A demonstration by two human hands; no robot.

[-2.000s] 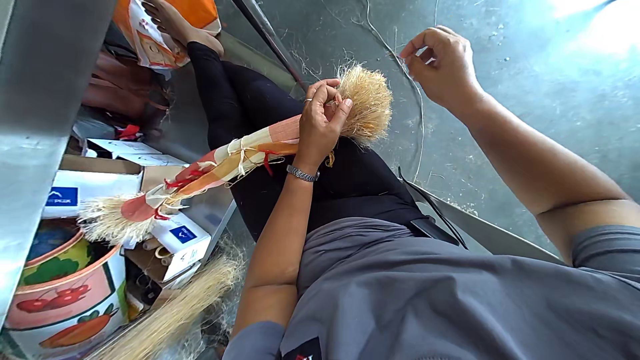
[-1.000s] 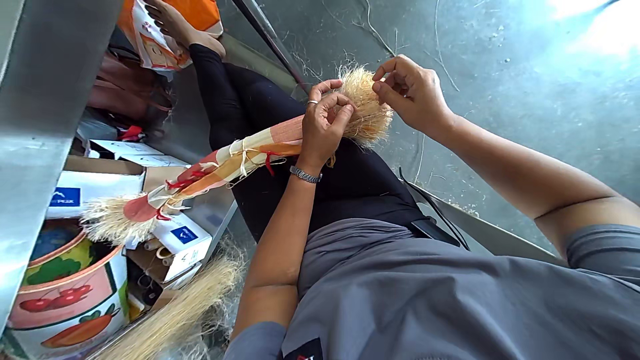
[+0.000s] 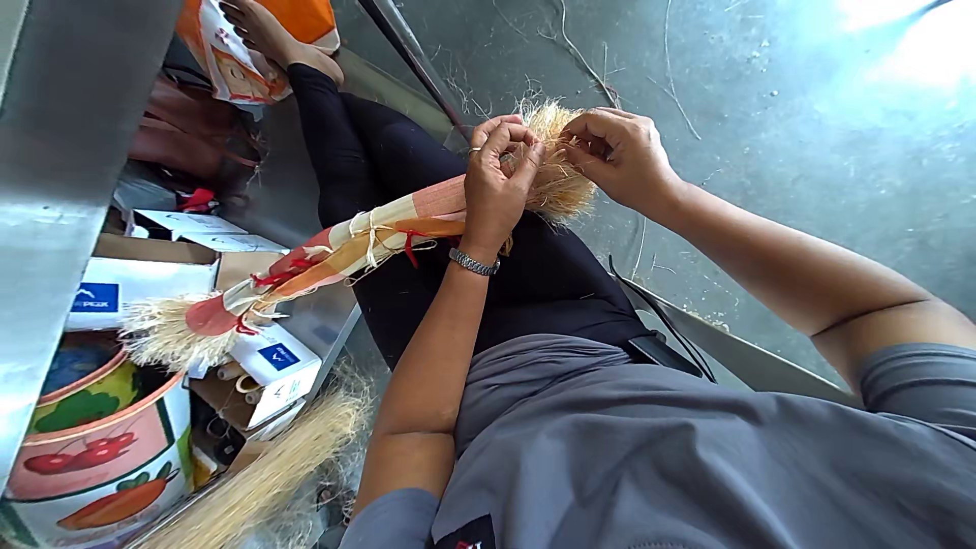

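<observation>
Across my lap lies a long bundle of pale natural fibre (image 3: 343,244), wrapped in pink, cream and orange woven lengths and tied with cream and red strands. Both of its ends are frayed into tufts. My left hand (image 3: 502,171) rests on the bundle near the upper right tuft (image 3: 563,179), its thumb and fingertips pinching fine fibres. On the tuft's other side, my right hand (image 3: 621,156) has its thumb and forefinger together on fibres at the tuft's edge. The strands between the fingers are too fine to follow. The other tuft (image 3: 179,332) hangs over boxes at the left.
Painted buckets (image 3: 99,465) stand at the lower left beside a white cardboard box (image 3: 278,354) and a loose hank of pale fibre (image 3: 267,473). A metal surface (image 3: 69,168) edges the left side. An orange and white bag (image 3: 252,46) lies by a bare foot.
My right hand, held away from the tuft two seconds ago, has moved left to its fibres. My left hand has stayed near the same place on the bundle.
</observation>
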